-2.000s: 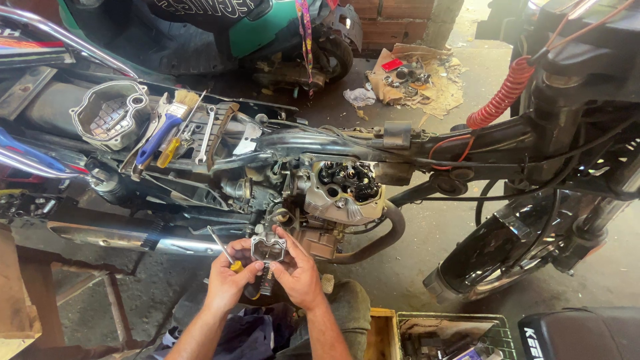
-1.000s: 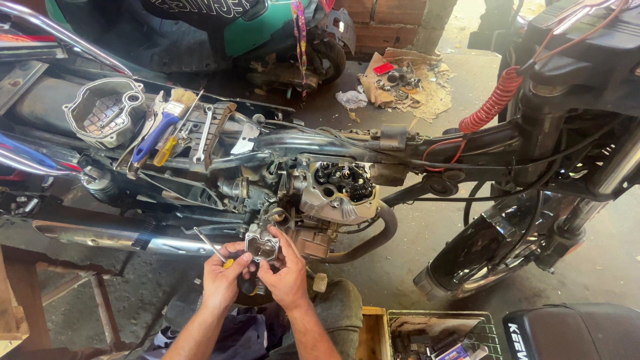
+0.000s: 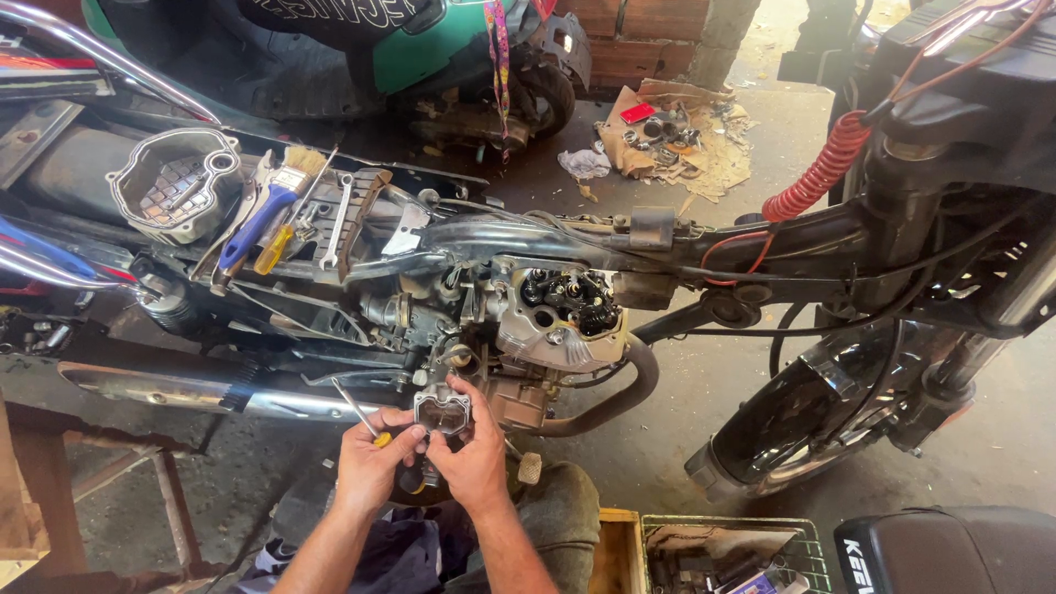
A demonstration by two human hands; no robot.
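Both of my hands hold a small open metal housing, which looks like a carburetor float bowl (image 3: 442, 414), below the motorcycle frame. My left hand (image 3: 373, 454) grips its left side and also holds a screwdriver (image 3: 353, 406) with a yellow handle, its shaft pointing up and left. The fingers of my right hand (image 3: 472, 454) wrap the housing's right side. Just above and to the right is the engine's cylinder head (image 3: 561, 330), uncovered, with dark valve parts showing. Beneath my hands a dark round-ended object is partly hidden.
On the frame at left lie a metal engine cover (image 3: 177, 186), a blue-handled paintbrush (image 3: 264, 214), a yellow-handled screwdriver (image 3: 274, 247) and a wrench (image 3: 337, 223). Metal parts lie on cardboard (image 3: 615, 136) on the floor. A wire basket (image 3: 726, 521) stands at lower right, beside a black seat (image 3: 949, 549).
The housing has turned in my hands, its hollow side now facing the camera more squarely. My right fingers have shifted around its edge. The screwdriver remains in my left hand.
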